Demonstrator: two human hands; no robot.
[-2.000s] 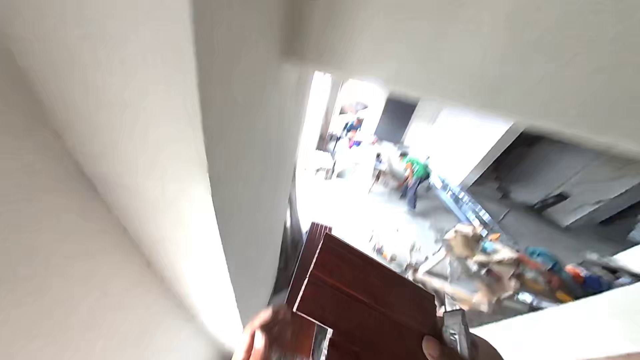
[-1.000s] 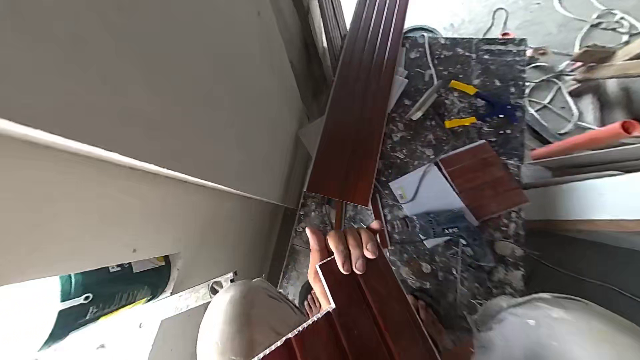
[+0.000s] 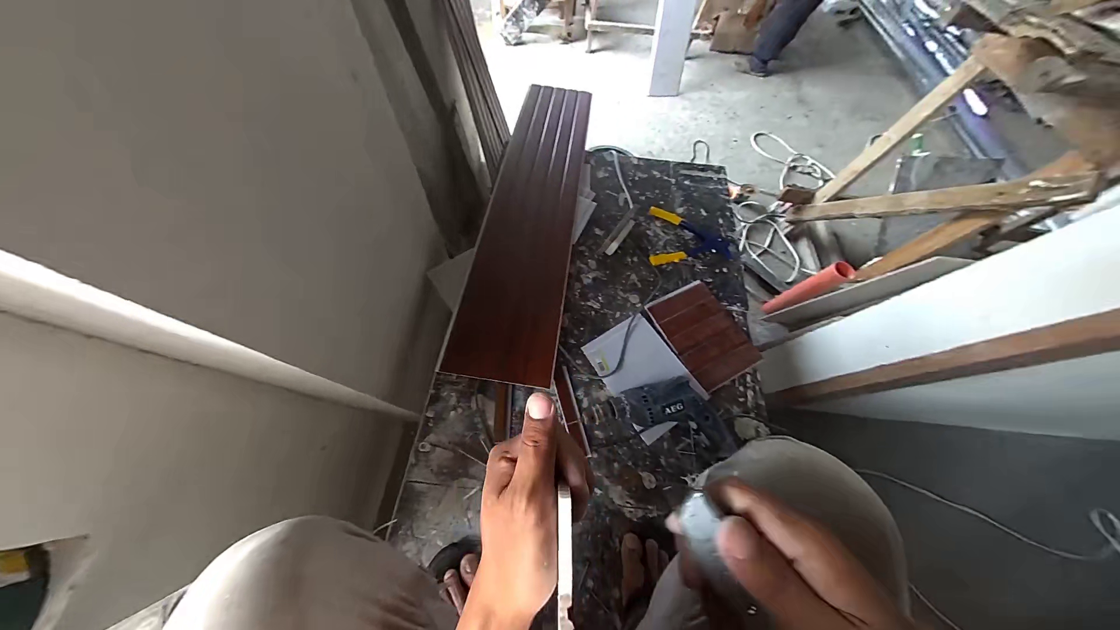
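Note:
My left hand (image 3: 525, 507) grips a panel piece (image 3: 565, 560), seen edge-on as a thin pale strip, with the thumb on top. Blurred, my right hand (image 3: 779, 551) is closed around a grey metallic object (image 3: 704, 525) over my right knee; its kind cannot be told. Beyond my left hand a long dark red-brown grooved panel (image 3: 525, 236) lies lengthwise along the paint-spattered board (image 3: 630, 289). To its right are a short grooved red-brown panel piece (image 3: 704, 337), a whitish sheet (image 3: 634, 354), an AEG power tool (image 3: 669, 409) and a blue tool with yellow handles (image 3: 696, 241).
A grey wall (image 3: 219, 175) rises close on the left, with a low white wall (image 3: 989, 324) on the right. Beyond lie white cable (image 3: 770, 236), timber lengths (image 3: 945, 197) and a red-orange pipe (image 3: 809, 287). A person's leg (image 3: 779, 35) shows at the far top.
The piece in my left hand showed its broad red-brown face one second ago and is now edge-on. My right hand with the grey object has come into view. The view now takes in more floor ahead.

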